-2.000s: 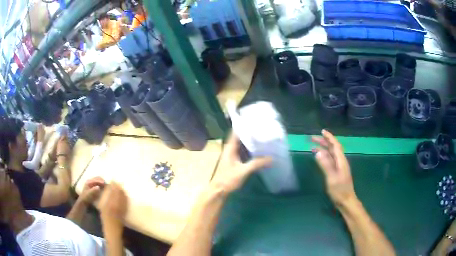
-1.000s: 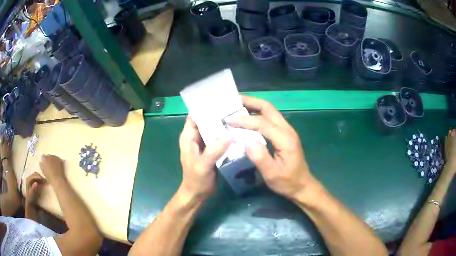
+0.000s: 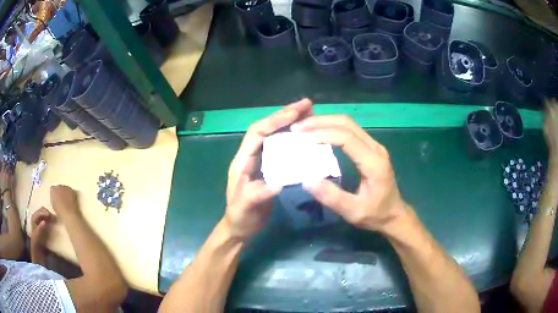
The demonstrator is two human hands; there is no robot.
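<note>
A small carton (image 3: 300, 160) with a white top and grey-blue sides is held above the dark green bench, in the middle of the view. Its top looks closed flat. My left hand (image 3: 254, 177) grips its left side, with the fingers around the back and the thumb at the front left corner. My right hand (image 3: 361, 174) grips its right side, with the thumb at the front edge and the fingers over the back. The carton's rear side is hidden by the fingers, and its inside cannot be seen.
Dark plastic housings (image 3: 374, 55) stand at the back of the green bench (image 3: 428, 244); two lie on the right (image 3: 483, 130). Small hardware heaps lie right (image 3: 523, 183) and on the tan table (image 3: 110, 191). Stacked housings (image 3: 116, 104) lean behind a green post (image 3: 131, 58). Neighbours' arms show at both sides.
First the carton was in my left hand alone, with my right hand open. Both hands then held it with its long white flap raised; now the flap is down and the top looks flat.
</note>
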